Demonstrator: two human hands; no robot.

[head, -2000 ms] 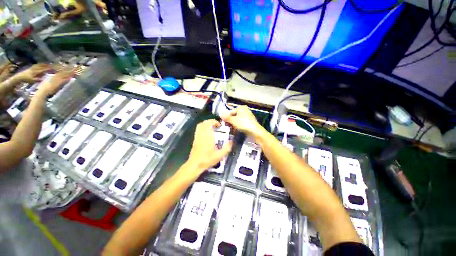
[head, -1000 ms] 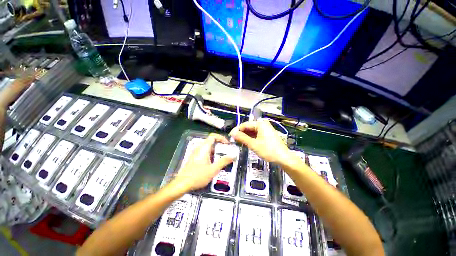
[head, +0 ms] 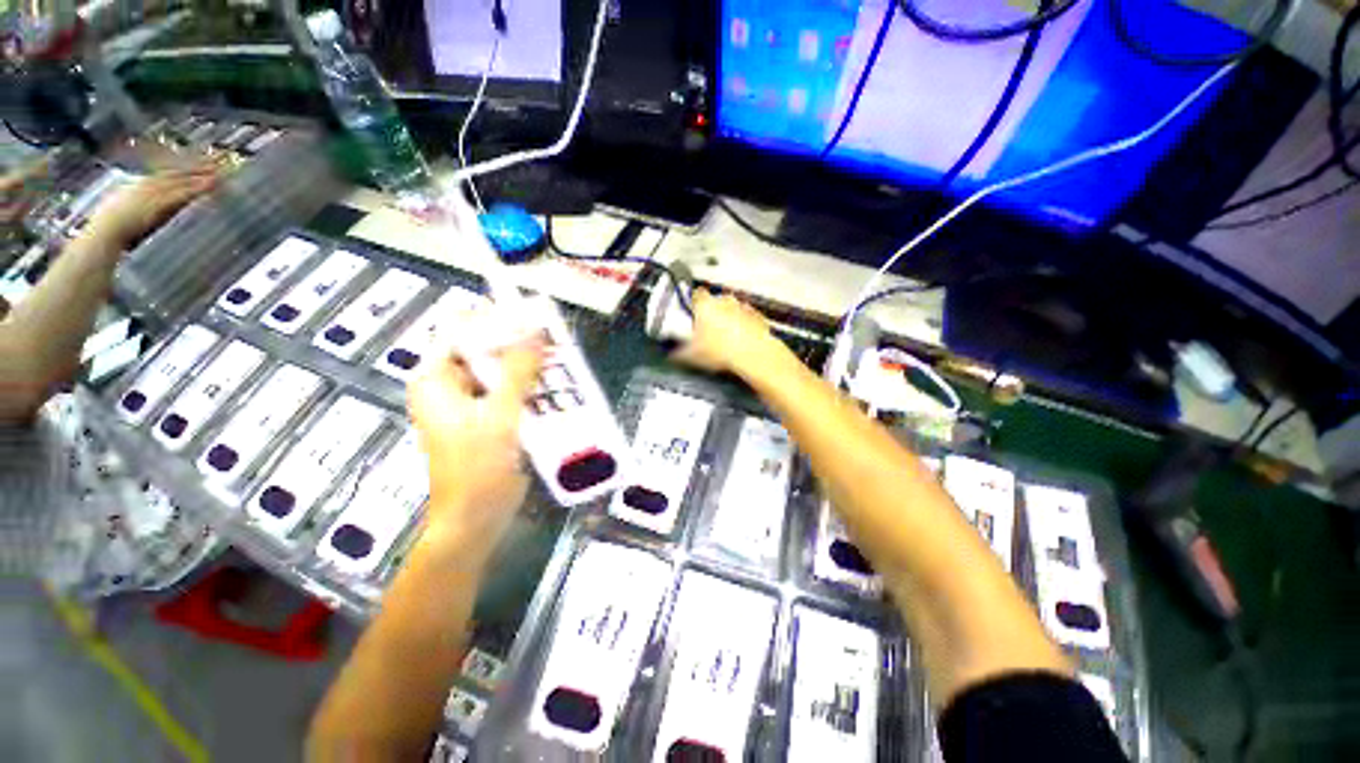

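My left hand [head: 474, 425] holds a white electronic unit [head: 570, 425] tilted above the gap between two trays. Its oval window shows dark red at the lower end. A white USB cable [head: 559, 146] hangs from above and runs to the unit's upper end; the joint is blurred. My right hand [head: 723, 331] is closed around the handle of a white barcode scanner [head: 671, 303] behind the near tray; its fingertips are partly hidden. The near clear blister tray [head: 515, 671] holds white units in two rows, partly covered by my right forearm.
A second tray of units [head: 306, 373] lies left. A blue mouse [head: 512, 231] and a water bottle [head: 366, 105] stand behind it. A black handheld tool [head: 1201, 559] lies right. Monitors [head: 925, 112] and hanging cables are at the back. Another person's arm [head: 67, 291] reaches in at left.
My left hand has moved left and lifted a unit with its cable away from the near tray. My right hand has left the unit and cable and moved onto the scanner.
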